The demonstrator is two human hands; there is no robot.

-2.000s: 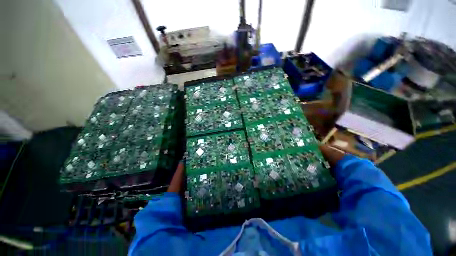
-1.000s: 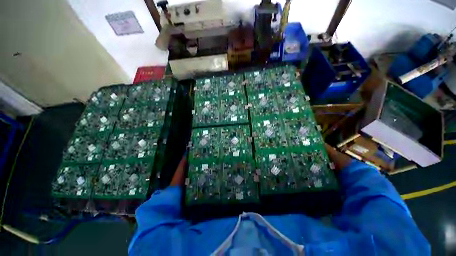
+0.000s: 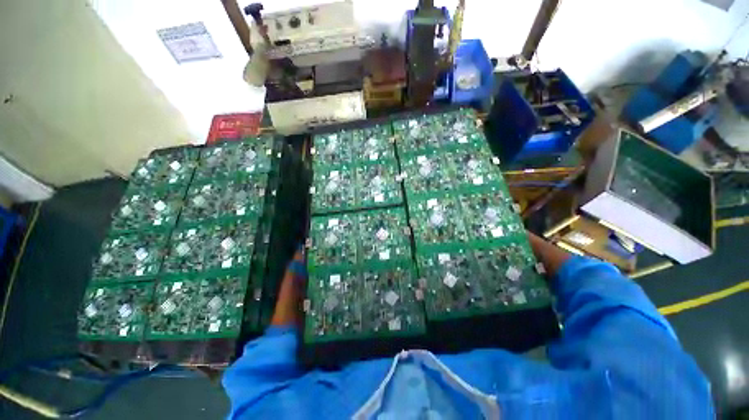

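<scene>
A black carrier tray (image 3: 493,328) bearing green PCB panels (image 3: 415,221) is in front of my chest. My left hand (image 3: 289,287) holds its left side and my right hand (image 3: 549,253) holds its right side; the fingers are mostly hidden by the tray. Whether more trays lie under it cannot be told. To its left stands a stack of loaded trays (image 3: 164,351) with green panels (image 3: 176,242) on top and dark layered edges. A narrow dark gap shows between the two.
Beyond the trays are a beige machine (image 3: 316,111), a red item (image 3: 236,126) and blue bins (image 3: 542,115). A white-sided box with a green inside (image 3: 649,217) stands right, near brown cardboard. A blue cord or tube (image 3: 107,398) is lower left. Yellow lines mark the green floor.
The view has shifted and steadied; the left stack now appears slightly lower and further left. Both hands keep hold of the loaded tray, which stays in front of me.
</scene>
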